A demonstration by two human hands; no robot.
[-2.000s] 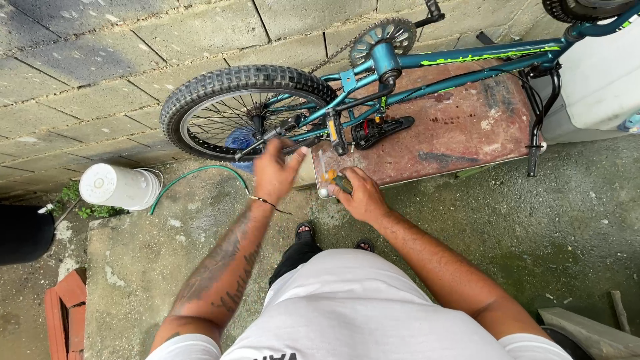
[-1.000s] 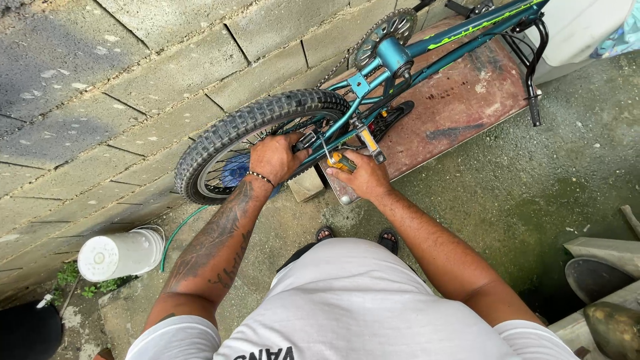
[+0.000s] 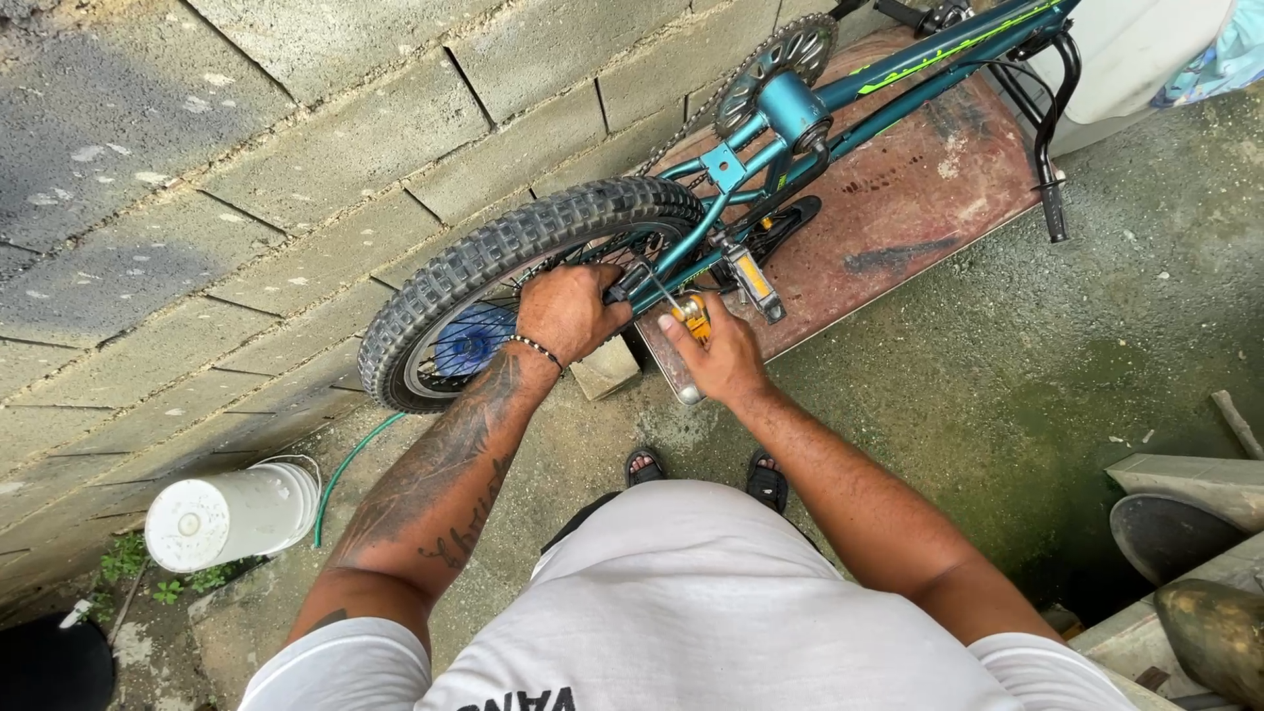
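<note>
A teal bicycle frame (image 3: 793, 115) lies over a reddish board, its knobby rear tire (image 3: 533, 229) near the block wall. My left hand (image 3: 565, 314) grips a dark part, seemingly a rim brake arm (image 3: 632, 280), beside the wheel and frame tube. My right hand (image 3: 719, 352) holds a yellow folding hex key set (image 3: 693, 318), with one thin metal key extended toward that brake part. Whether its tip is seated cannot be told. Just right of the tool is a pedal with a yellow reflector (image 3: 750, 279). A blue hub area (image 3: 474, 341) shows through the spokes.
The reddish board (image 3: 889, 212) supports the bicycle, with a concrete block (image 3: 604, 369) by its corner. A concrete block wall (image 3: 326, 168) runs along the left. A white bucket (image 3: 232, 515) and green hose (image 3: 351, 462) are at lower left. Concrete pieces (image 3: 1185, 484) lie at right.
Two seconds ago my left hand was apart from the brake area; now it grips there. My right hand has brought the yellow tool up to the frame. The view has turned and come nearer.
</note>
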